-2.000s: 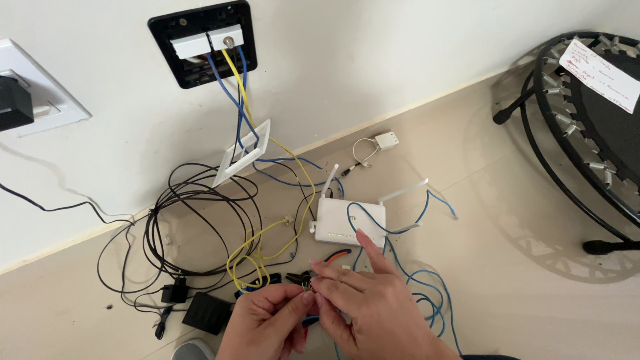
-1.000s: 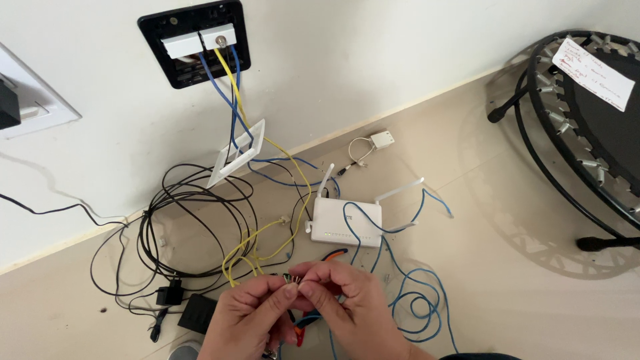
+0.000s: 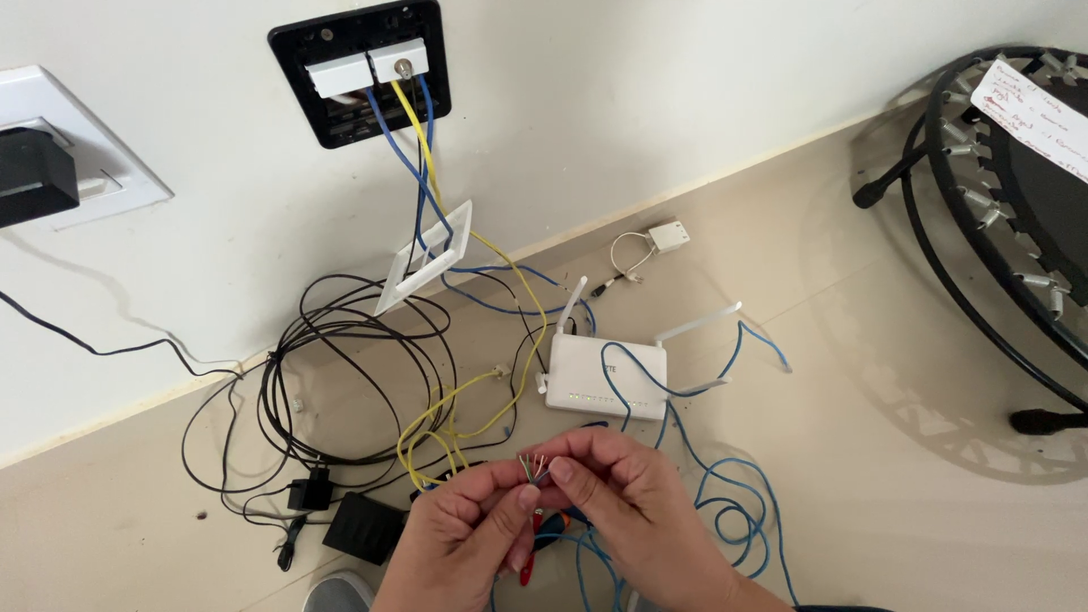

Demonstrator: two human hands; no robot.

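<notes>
Fanned-out thin coloured wires at a stripped network cable end (image 3: 533, 467) stick up between my fingertips. My left hand (image 3: 470, 527) pinches the cable just below the bare wires, thumb on top. From the other side, my right hand (image 3: 623, 501) has its thumb and forefinger on the wires. Under my hands lie a tool with red handles (image 3: 528, 568) and one with an orange and dark grip (image 3: 553, 525), both partly hidden. Loops of blue network cable (image 3: 775, 510) spread to the right. Beyond my hands stands a white ZTE router (image 3: 607, 374) with antennas and lit lights.
An uncovered wall box (image 3: 357, 72) has blue and yellow cables coming out, which pass by a loose white faceplate (image 3: 425, 257). Coiled black cable (image 3: 272, 382), a black adapter (image 3: 309, 490) and a black box (image 3: 364, 528) lie left. A mini trampoline (image 3: 943, 170) stands right.
My right hand has moved from lying over the left fingers to a thumb-and-forefinger pinch beside them. The coloured wires now show spread apart.
</notes>
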